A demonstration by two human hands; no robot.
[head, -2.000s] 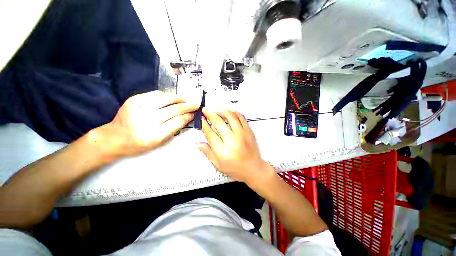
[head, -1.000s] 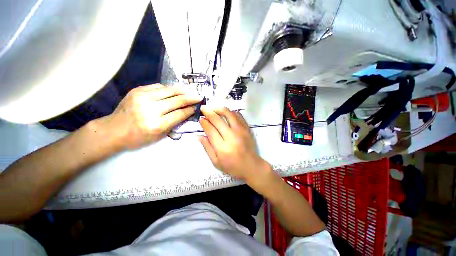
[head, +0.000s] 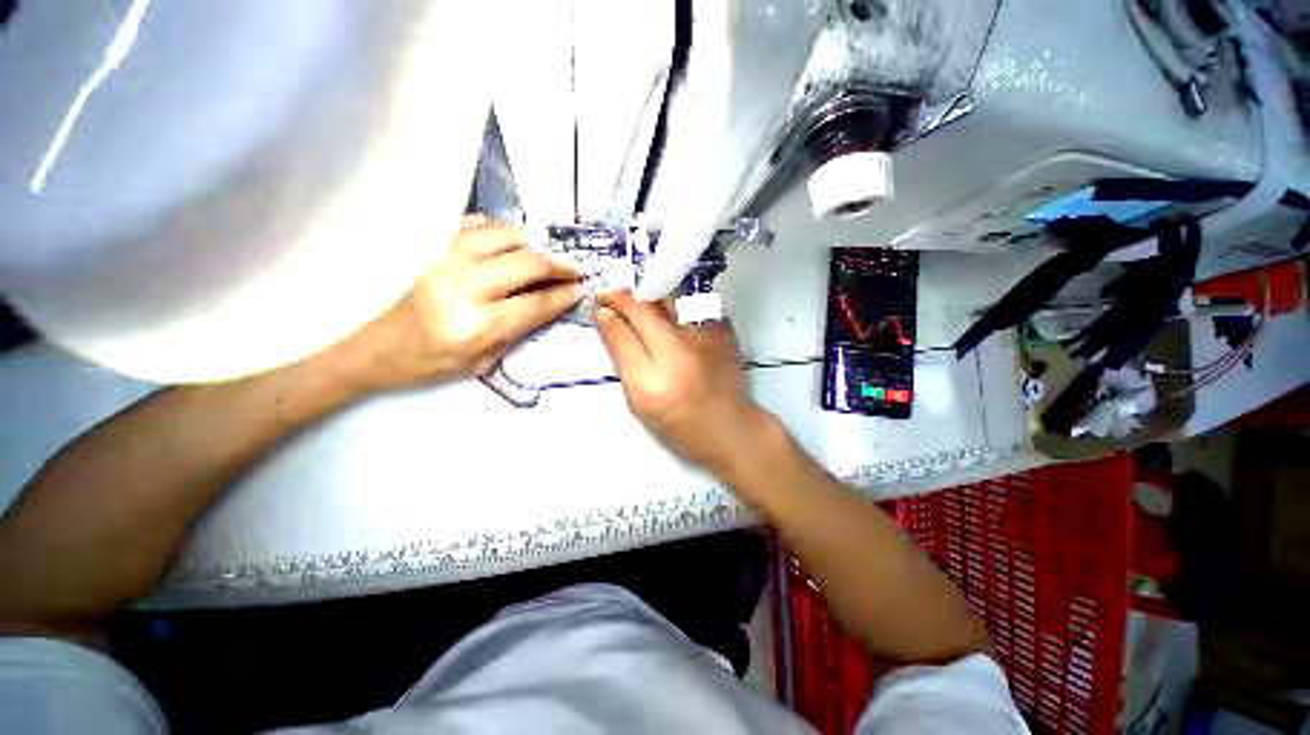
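Note:
A small dark strip barely shows between my fingertips, just in front of the presser foot; most of it is hidden. My left hand reaches in from the left, fingers bent and fingertips pressed at the strip. My right hand comes from the lower right, its thumb and index fingertips close together at the strip's other side. The sewing machine head stands above and to the right.
A blurred white disc fills the upper left and hides the cloth there. A smartphone lies right of my right hand. Dark strips hang over the machine, beside a parts box. A red basket is below the table edge.
The white disc covers more of the upper left and now hides the navy cloth. Both hands remain at the presser foot; the dark strip is less visible. A curved thin metal part shows below my left hand.

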